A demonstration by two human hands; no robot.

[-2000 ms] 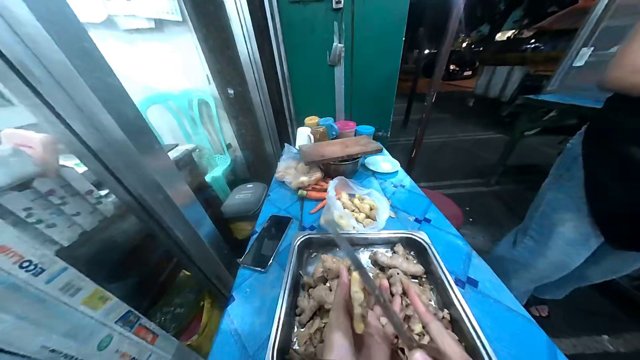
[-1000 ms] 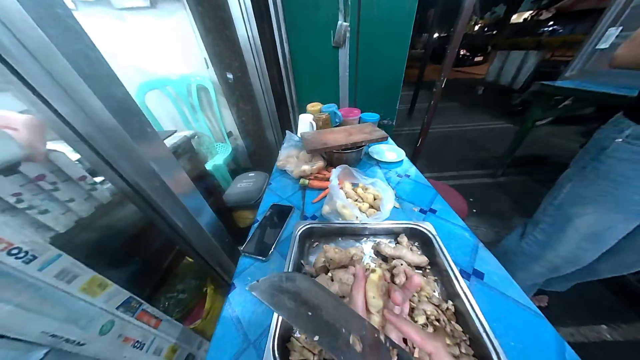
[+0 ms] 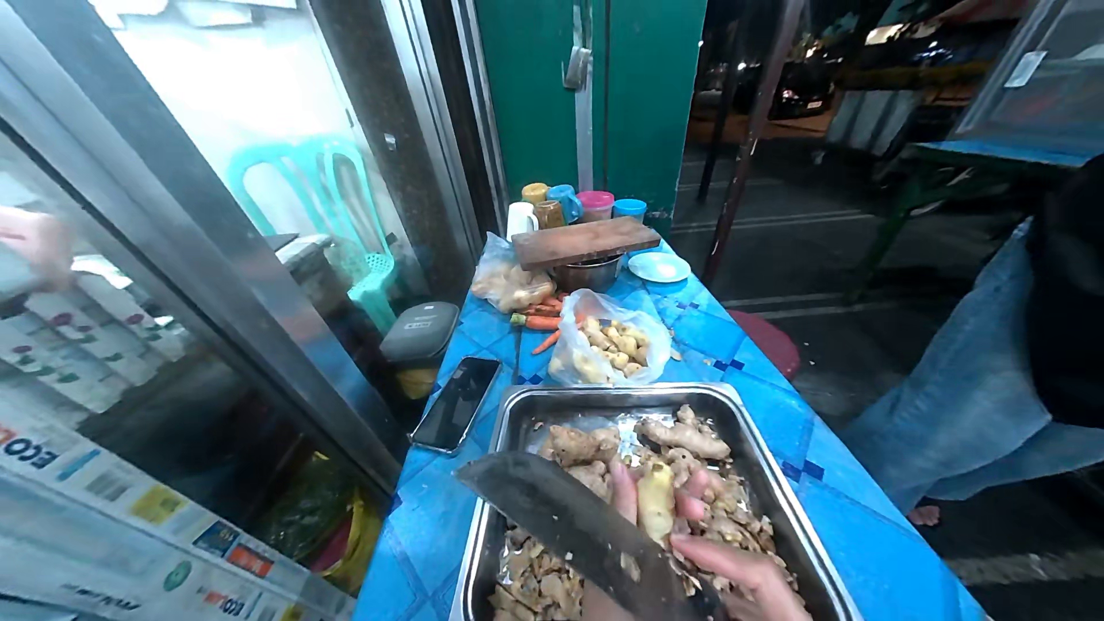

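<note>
A peeled piece of ginger (image 3: 656, 504) stands between the fingers of my left hand (image 3: 624, 496), whose lower part lies partly behind a broad knife blade (image 3: 561, 513). My right hand (image 3: 746, 569) is at the knife's handle end, low in the view, with a finger reaching to the ginger; the grip itself is mostly hidden. The blade points up and left across a rectangular metal tray (image 3: 617, 392). Unpeeled ginger roots (image 3: 686, 435) lie at the tray's back, and brown peelings (image 3: 539, 578) cover much of its bottom.
Behind the tray are a plastic bag of peeled pieces (image 3: 608, 345), carrots (image 3: 539, 322), another bag (image 3: 509, 280), a wooden board (image 3: 586, 241) on a bowl, a plate (image 3: 659, 266) and jars (image 3: 595, 204). A phone (image 3: 457, 404) lies left. A person (image 3: 957, 371) stands right, beyond the table.
The knife blade, narrow and steeply angled over the tray two seconds ago, now shows its broad side and points left. The ginger piece remains in my left hand.
</note>
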